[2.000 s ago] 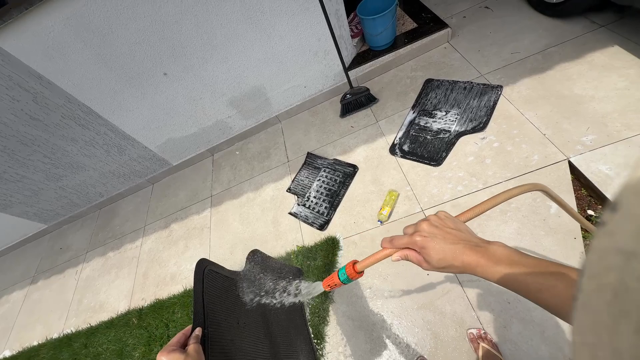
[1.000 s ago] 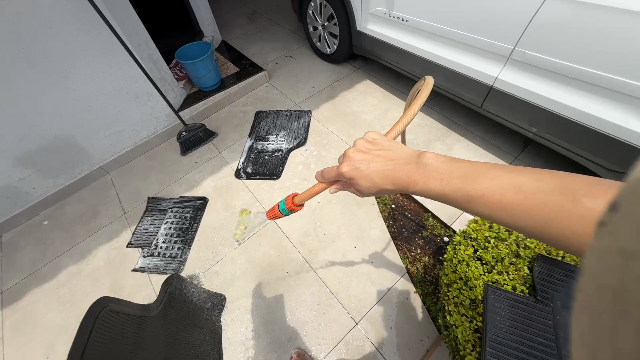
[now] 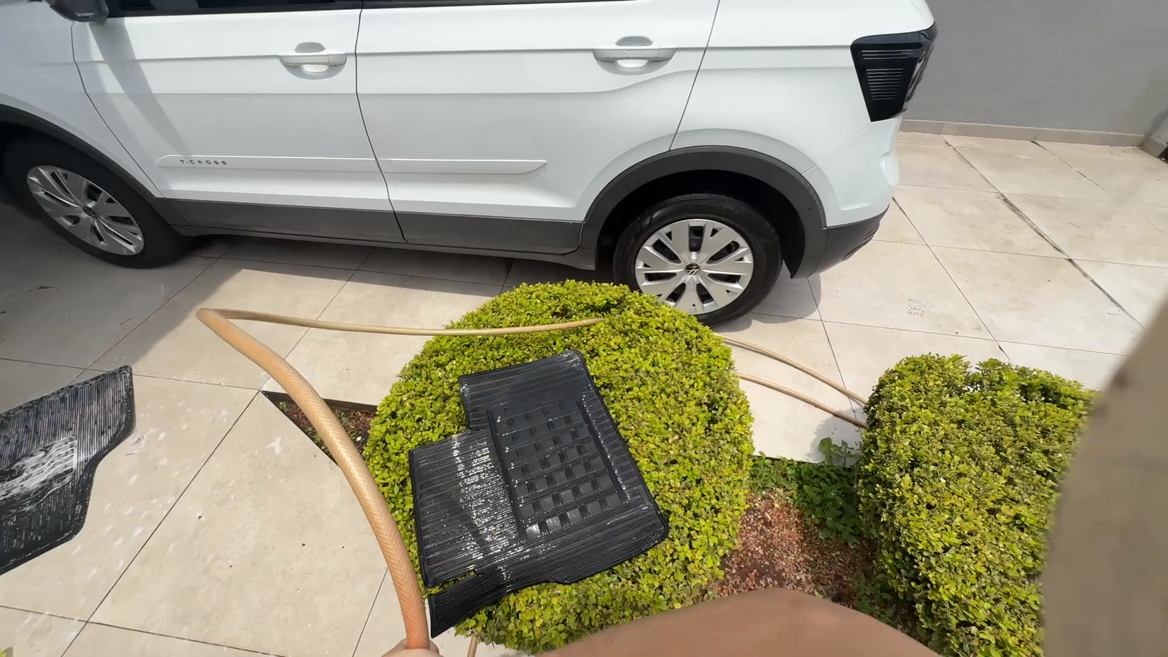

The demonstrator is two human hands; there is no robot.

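Note:
At the bottom edge a sliver of my right hand (image 3: 411,650) is around the tan garden hose (image 3: 365,493), with its forearm (image 3: 757,630) crossing the lower frame. The nozzle is out of view. My left hand is not in view. A wet black rubber car mat (image 3: 547,465) lies on top of a rounded green bush (image 3: 693,420), just right of the hose; the corner of what looks like another mat (image 3: 456,602) shows under it. On the tiles at the far left lies a black mat (image 3: 55,465) with white suds, cut off by the frame.
A white car (image 3: 493,109) stands across the back, its rear wheel (image 3: 693,265) behind the bush. The hose loops over the bush and runs behind it towards a second bush (image 3: 967,493). A soil bed (image 3: 776,547) lies between the bushes. Pale tiles (image 3: 246,538) cover the ground.
The view has swung far to the right, onto the car and bushes. My left hand, the dark mat it held and the spraying nozzle have left the view. My right hand is now at the bottom edge.

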